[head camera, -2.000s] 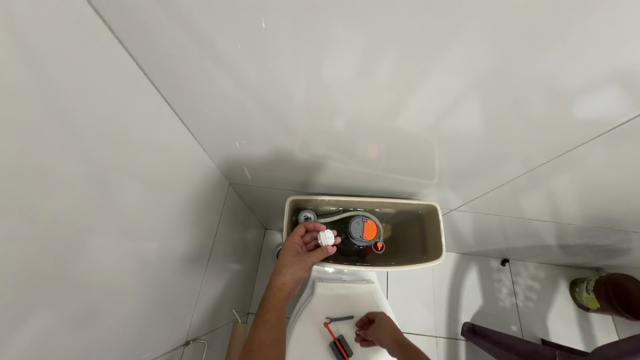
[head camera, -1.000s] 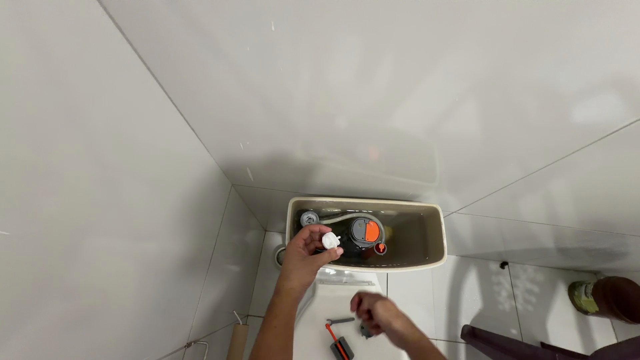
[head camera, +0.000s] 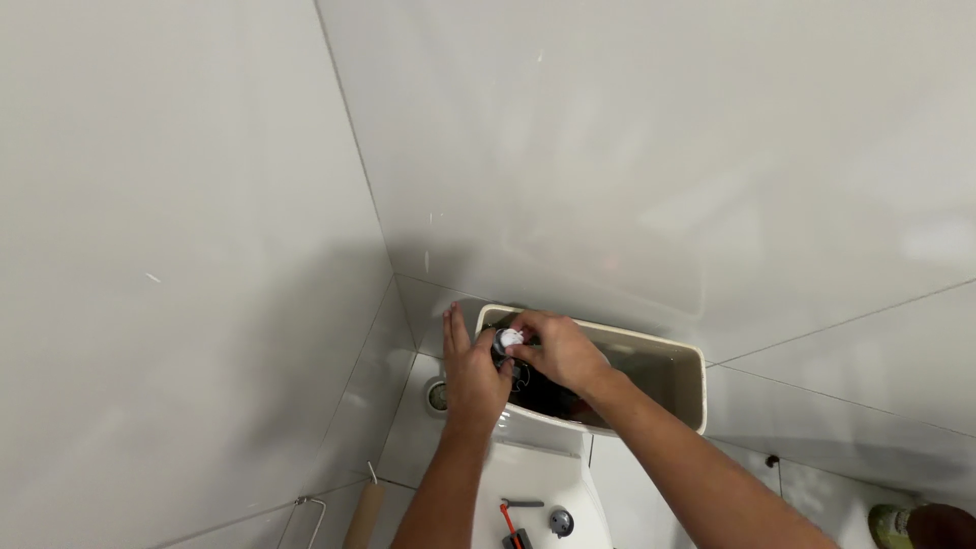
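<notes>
Over the left end of the open toilet cistern (head camera: 698, 389), both hands meet at the grey top of the fill valve (head camera: 500, 343). My right hand (head camera: 560, 351) pinches a small white plastic part (head camera: 512, 338) against that top. My left hand (head camera: 474, 374) steadies the valve top between thumb and index finger, its other fingers stretched out over the cistern's left edge. The hands and my right forearm hide much of the cistern's inside. On the toilet lid (head camera: 534, 469) lie a grey and orange part (head camera: 516, 538), a grey bar-shaped piece (head camera: 524, 503) and a round grey cap (head camera: 561, 522).
Tiled walls (head camera: 610, 191) close in behind and to the left. A floor drain (head camera: 437, 396) lies left of the toilet. At lower left are a cardboard roll (head camera: 364, 518) and a bent metal holder (head camera: 316, 522). A green and brown container (head camera: 892, 526) stands at lower right.
My right hand has moved up from above the toilet lid to the fill valve. The white part, earlier in my left hand, is now in my right. My left hand has shifted left onto the valve.
</notes>
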